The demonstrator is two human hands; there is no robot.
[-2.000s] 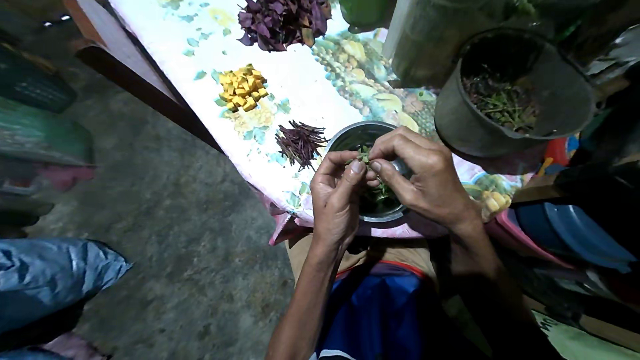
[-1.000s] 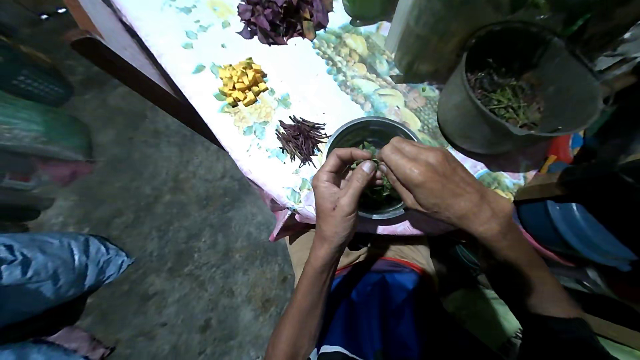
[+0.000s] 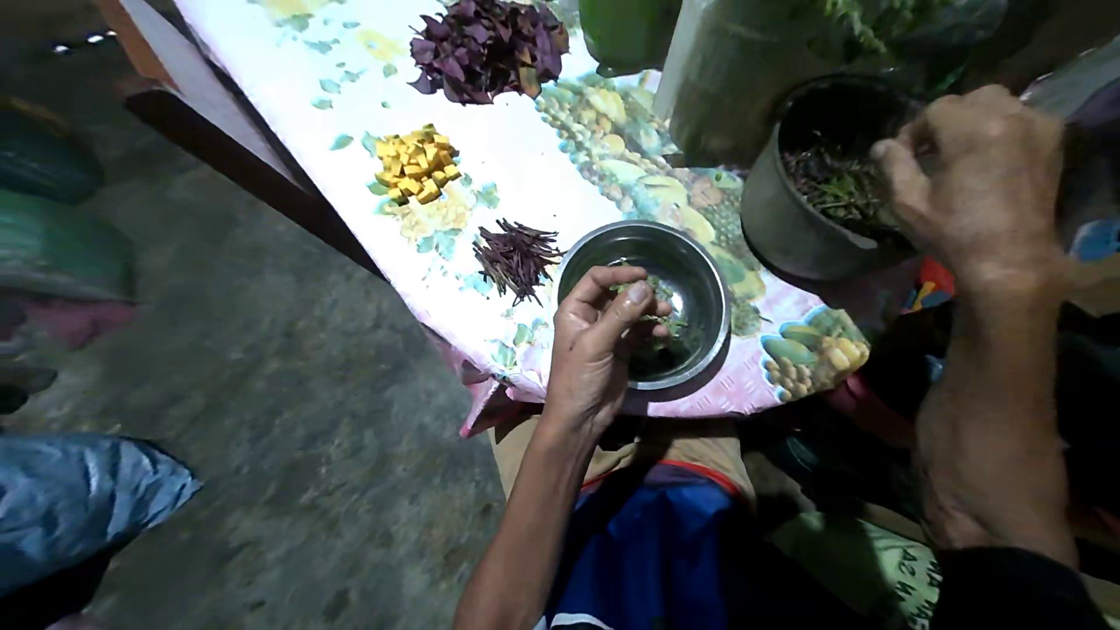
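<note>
My left hand point(image 3: 604, 337) is over a round metal bowl point(image 3: 719, 324) at the table's near edge, thumb and fingers curled around a bit of green leafy stem point(image 3: 632, 289). Green leaves lie in the bowl beneath it. My right hand point(image 3: 980, 175) is raised over the right rim of a grey pot point(image 3: 805, 232) that holds green and dark plant scraps point(image 3: 840, 188); whether its bent fingers hold anything cannot be seen. Left of the bowl lies a small heap of thin dark purple stems point(image 3: 516, 260), with yellow cubes point(image 3: 417, 164) beyond it and purple leaves point(image 3: 490, 48) farther back.
A floral plastic tablecloth point(image 3: 560, 188) covers the table. Behind the bowl stand a green container point(image 3: 626, 31) and a large greyish container point(image 3: 722, 87). A blue plastic bag point(image 3: 83, 507) is low at the left, above the concrete floor point(image 3: 341, 455).
My right hand has left the bowl, where both hands were together, and moved right and away from me to the grey pot. My left hand has stayed over the bowl.
</note>
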